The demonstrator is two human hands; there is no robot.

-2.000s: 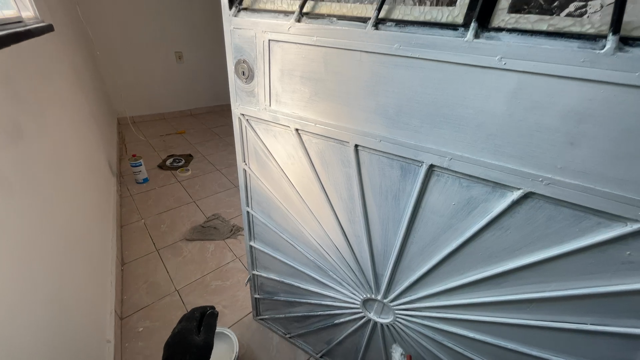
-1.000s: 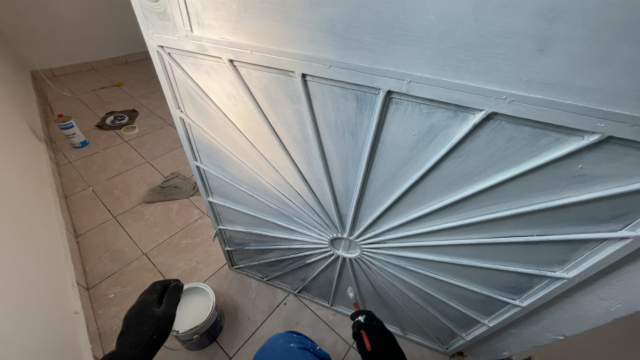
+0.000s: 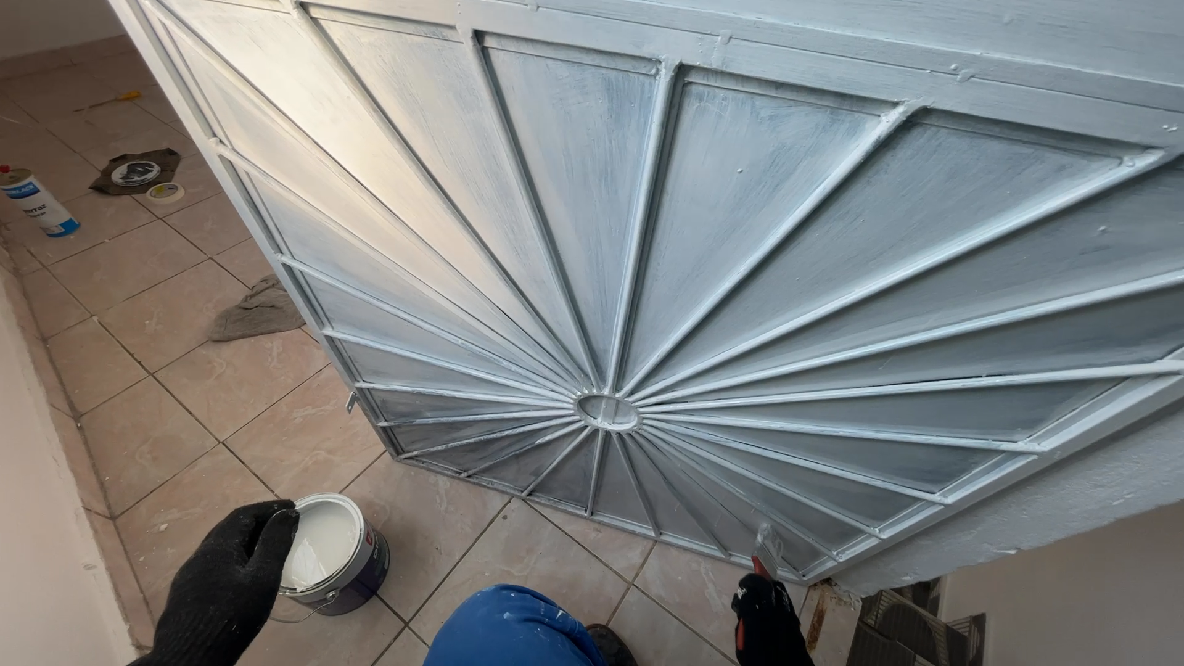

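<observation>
My left hand [image 3: 231,573], in a black knit glove, grips the rim of an open paint can [image 3: 347,564] of white paint at the lower left. In my right hand [image 3: 766,601], also gloved in black, is a paintbrush [image 3: 763,553] with a red handle; its whitish bristles are at the bottom edge of the metal door [image 3: 573,213], though contact cannot be told. Raised bars fan out over the door from a small oval hub [image 3: 608,413]. Streaky white paint covers the panels, thinner over the darker ones at the right and bottom.
On the tiled floor [image 3: 185,388] at the left lie a grey rag [image 3: 259,310], a can lid [image 3: 136,173] on a dark cloth, and a roll of tape [image 3: 165,192]. A solvent can [image 3: 42,203] stands near the left wall [image 3: 46,518]. A metal rack [image 3: 911,629] is at the lower right.
The view has tilted down toward the lower door. Both hands and the paint can now show more fully. Since one second ago, the brush has moved from below the hub toward the door's lower right corner.
</observation>
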